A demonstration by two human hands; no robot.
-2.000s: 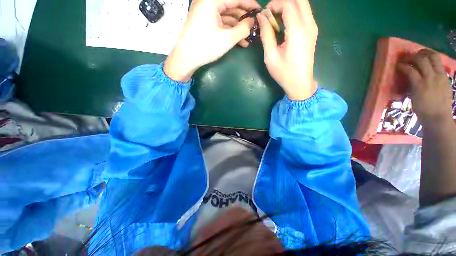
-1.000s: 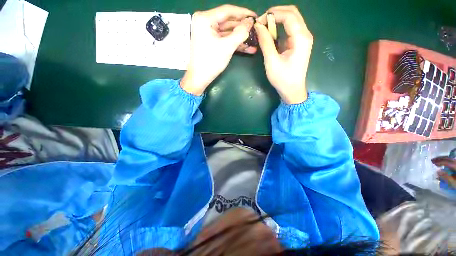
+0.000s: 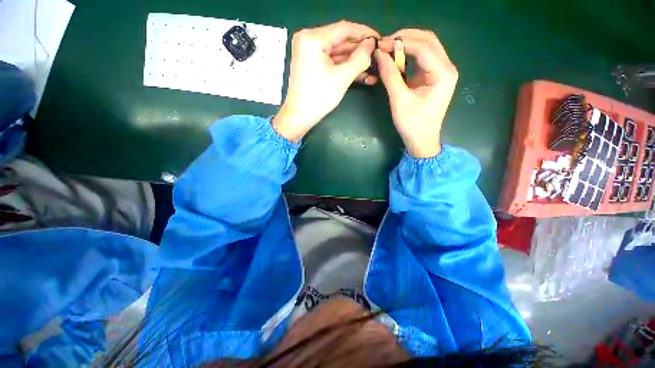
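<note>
My left hand (image 3: 329,70) holds a small dark part (image 3: 373,42) between its fingertips; the fingers hide most of it. My right hand (image 3: 422,85) touches the same part with its fingertips and holds a short tan-yellow stick-like tool (image 3: 399,55) against the fingers. Both hands meet above the green bench. A round black part (image 3: 239,43) with small silvery points lies on a white sheet (image 3: 187,60) with rows of dots, left of my hands.
The green bench (image 3: 345,147) has its front edge before my body. A salmon-orange tray (image 3: 518,154) at right holds ribbed black strips, black-and-white pieces, small loose pieces and dark framed parts. Clear plastic (image 3: 567,259) hangs below it. White sheets (image 3: 36,29) and another person's blue sleeve (image 3: 79,266) are at left.
The other person's hand over the tray has gone from view. The view has shifted, so sheet and hands sit lower in the picture. My hands still hold the dark part and tool.
</note>
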